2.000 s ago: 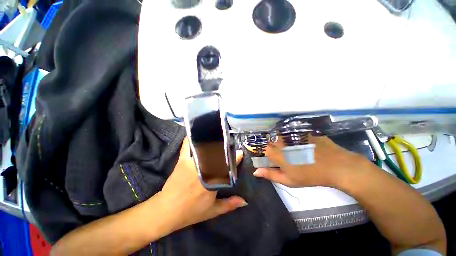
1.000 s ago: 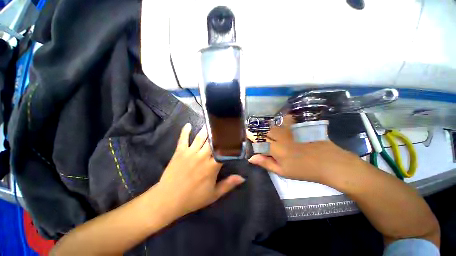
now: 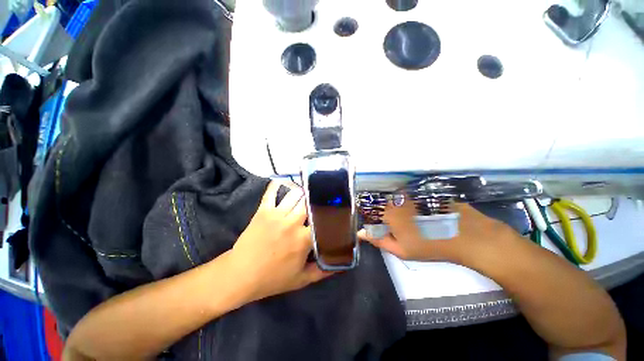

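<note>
The dark garment (image 3: 162, 148) with yellow stitching lies under and left of the white sewing machine head (image 3: 452, 106) and hangs over the front edge. My left hand (image 3: 279, 243) lies palm down on the cloth with its fingers apart. The shiny metal cover (image 3: 330, 211) hides part of its fingers and thumb. My right hand (image 3: 431, 236) is at the cloth's right edge, behind the thread tension parts (image 3: 438, 211). Its fingertips are hidden, so its grip cannot be told. The needle area is also hidden.
Scissors with a yellow and a green handle (image 3: 582, 229) lie right of my right hand, by a dark flat object (image 3: 505, 213). A measuring scale (image 3: 462, 310) runs along the table's front edge. Blue and red items show at lower left.
The view has shifted, so the machine head sits lower than a second ago. My left thumb has drawn in behind the metal cover. My right hand stays by the tension parts.
</note>
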